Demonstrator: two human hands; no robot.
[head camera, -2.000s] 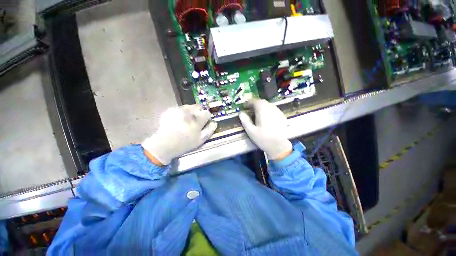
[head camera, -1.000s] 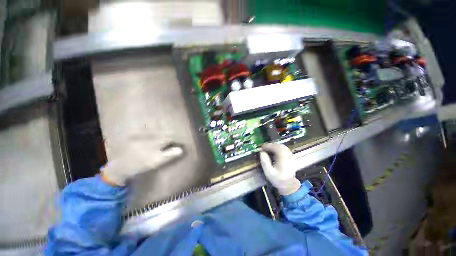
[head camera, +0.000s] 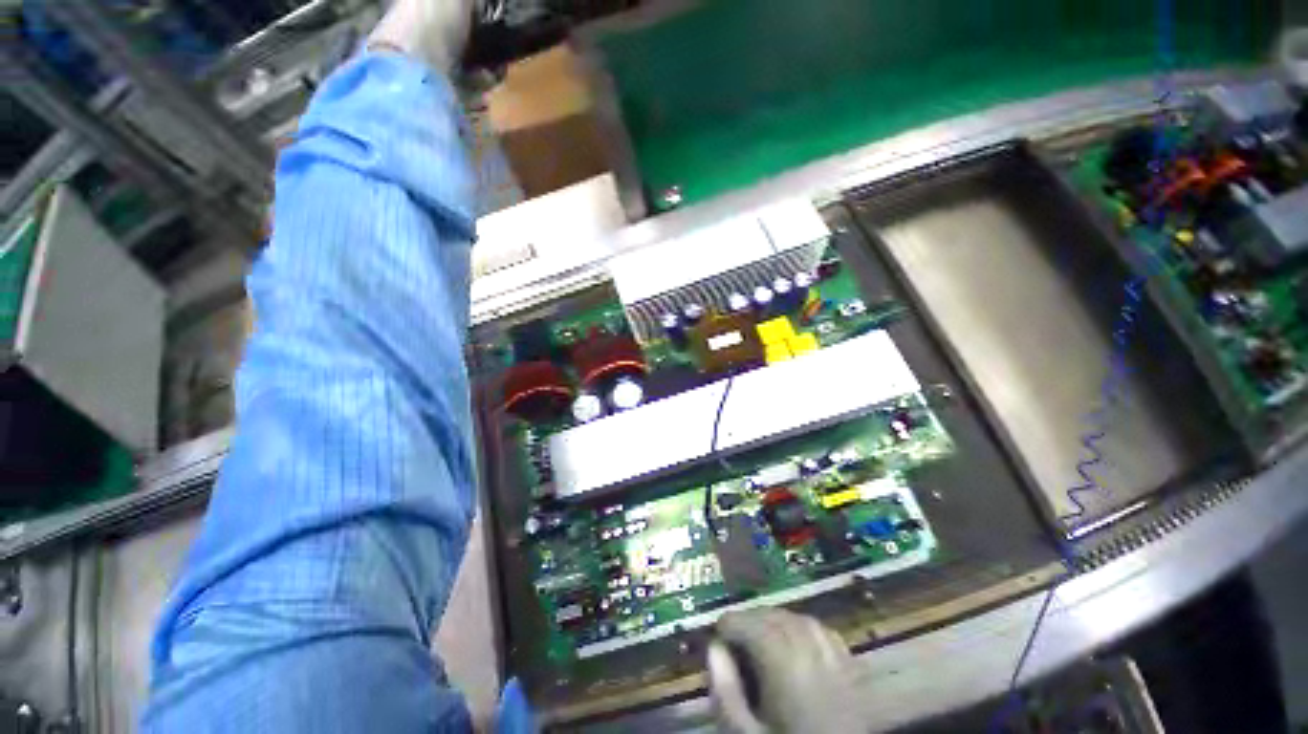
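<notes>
A green circuit board (head camera: 646, 559) lies in a dark carrier (head camera: 990, 531) in front of me. A long silver-white heatsink bar (head camera: 739, 413) crosses it, with a black wire over it. A finned heatsink (head camera: 732, 265) stands at the far edge, near red-brown toroidal inductors (head camera: 610, 356) and yellow blocks (head camera: 785, 341). My left hand (head camera: 428, 26) is stretched far forward and cut by the top edge; its fingers and anything in them are hidden. My right hand (head camera: 786, 674), in a white glove, is at the carrier's near edge, blurred, its fingers curled; whether it holds anything is unclear.
A second board (head camera: 1219, 244) lies at the right on the conveyor, past a metal plate (head camera: 1004, 301). A blue coiled cord (head camera: 1112, 430) hangs at the right. A brown carton (head camera: 552, 126) and a white box (head camera: 552, 230) stand beyond the far rail. Conveyor rail (head camera: 1162, 617) runs along the near side.
My left hand has moved from above the metal plate far forward to the top edge. My right hand stays near the carrier's front edge. The view has shifted, showing more beyond the conveyor.
</notes>
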